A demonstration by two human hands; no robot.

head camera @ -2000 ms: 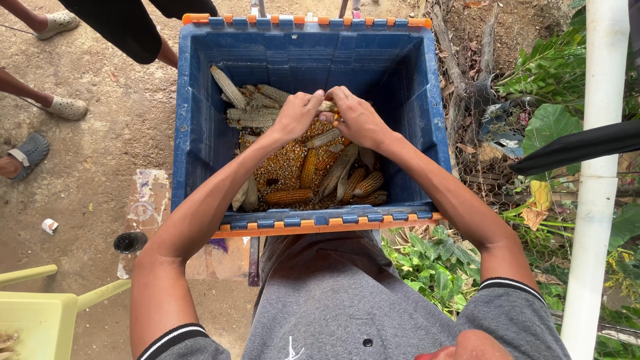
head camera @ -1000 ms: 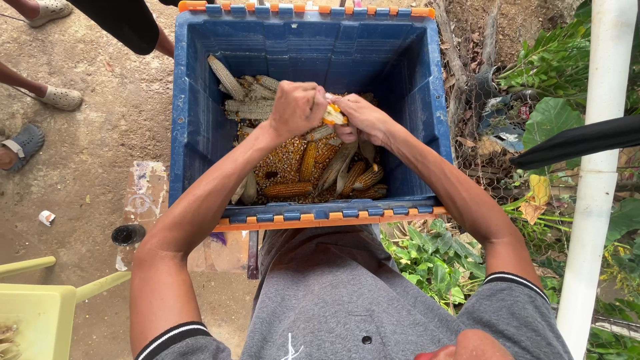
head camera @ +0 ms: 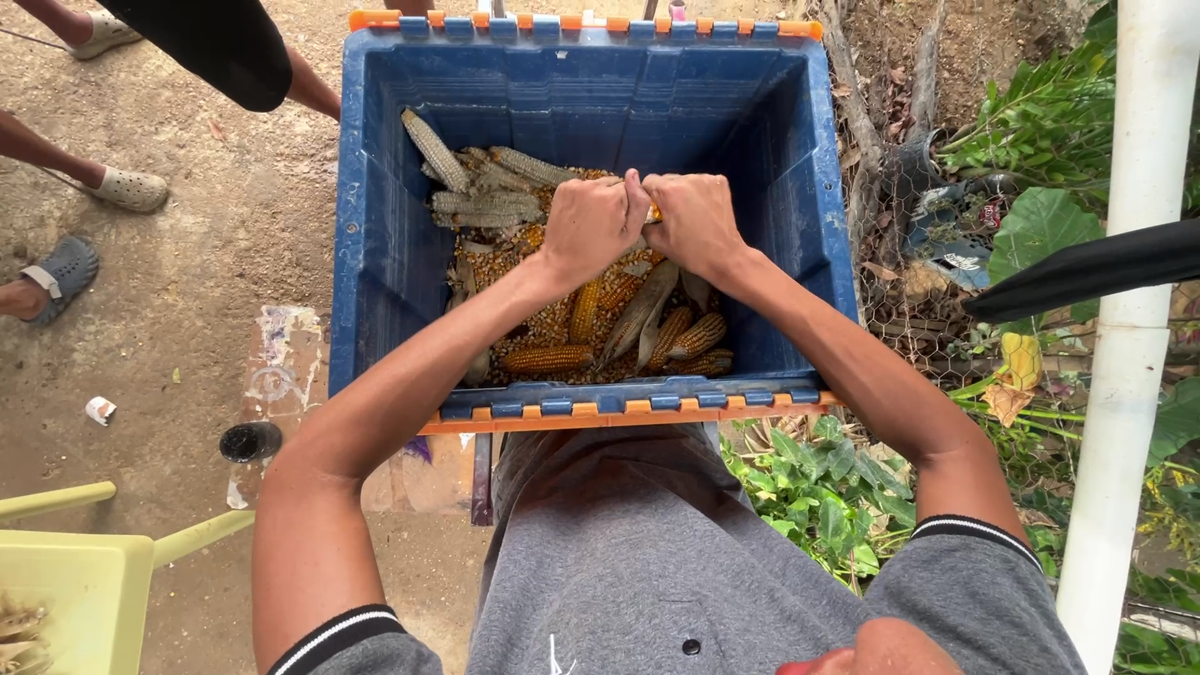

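My left hand (head camera: 595, 225) and my right hand (head camera: 696, 221) meet above a blue plastic crate (head camera: 581, 80), both closed around one ear of corn (head camera: 653, 214); only a bit of its yellow kernels shows between them. Below them, loose corn kernels (head camera: 539, 319) cover the crate's bottom. Several yellow ears, among them one lying sideways (head camera: 547, 359), rest near the front wall beside dry husks (head camera: 642, 314). Pale, stripped cobs (head camera: 487, 206) lie in the back left part of the crate.
Orange hinged edges (head camera: 637, 412) run along the crate's front and back. Other people's legs and a clog (head camera: 131, 187) are at the left. A yellow plastic chair (head camera: 75, 581) stands at lower left. At the right are a white pipe (head camera: 1116, 375), wire mesh and plants.
Both hands stay together over the crate. One second ago more of the yellow ear showed between them; now the fists cover most of it.
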